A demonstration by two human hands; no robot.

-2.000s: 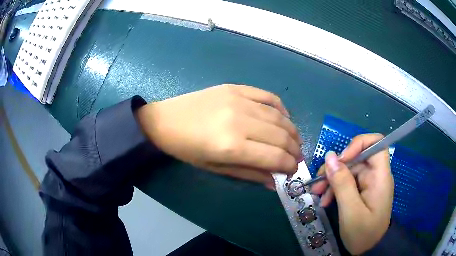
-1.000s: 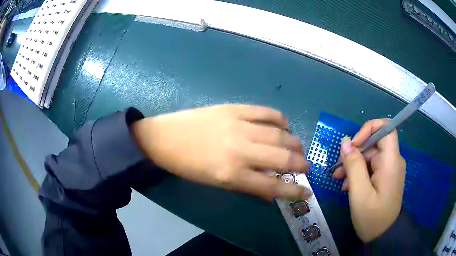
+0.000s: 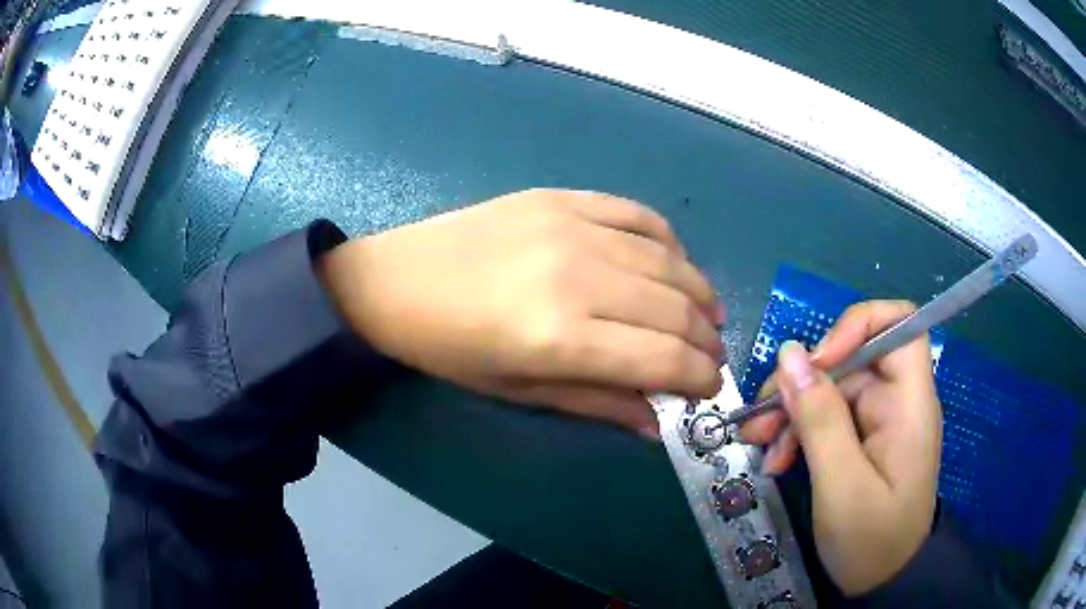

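My left hand lies over the upper end of the silver-grey carrier strip, its fingers closed on that end. My right hand holds the grey metal tweezers like a pen. The tweezers' tip is at the uppermost visible round unit, which has a pale centre. Below it in the strip are darker round units. The blue grid tray lies beside and partly under my right hand. Its upper left part holds pale specks. Any piece at the tweezers' tip is too small to tell.
A stack of white parts trays stands at the far left on a blue edge. Another tray shows at the lower right edge. A white guide rail crosses the green belt. Another strip lies at the top right.
Since one second ago, the tweezers have moved left from the blue tray to the strip's round unit. My left hand has moved slightly up and closed around the strip's end.
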